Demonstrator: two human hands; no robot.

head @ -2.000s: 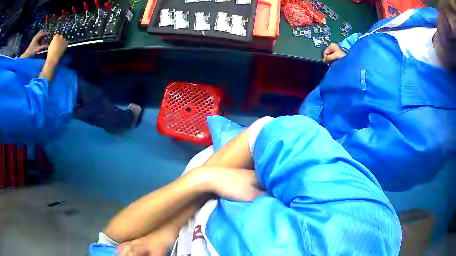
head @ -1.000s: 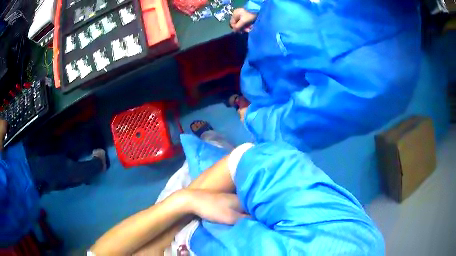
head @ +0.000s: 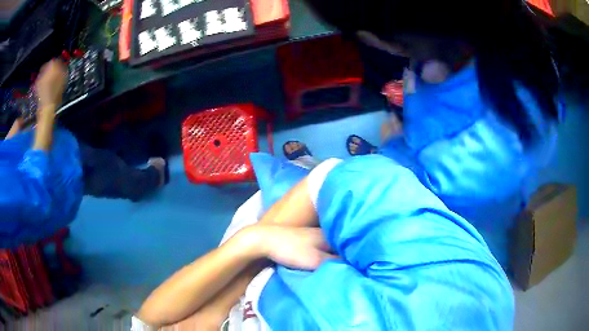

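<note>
My arms are folded across my body, in bright blue smock (head: 400, 239) sleeves. My left hand (head: 300, 247) lies against the bend of my right arm; its fingers are tucked against the blue cloth and hidden. No object shows in it. My right forearm passes under the left one; the right hand is hidden or cut off at the lower edge. A red perforated stool (head: 219, 143) stands on the blue floor just beyond my arms.
Beyond is a green-matted bench (head: 123, 76) with a component tray (head: 194, 40) and test fixture (head: 87, 81). A seated person (head: 39, 174) works at left. Another person (head: 471, 142) bends over at right, beside a carton (head: 549, 236). Red crates (head: 26, 275) stand lower left.
The view swung left along the bench, then partly back right. The person at right has changed from upright to bending down, head now toward me. My arms stay folded; my right hand has left view.
</note>
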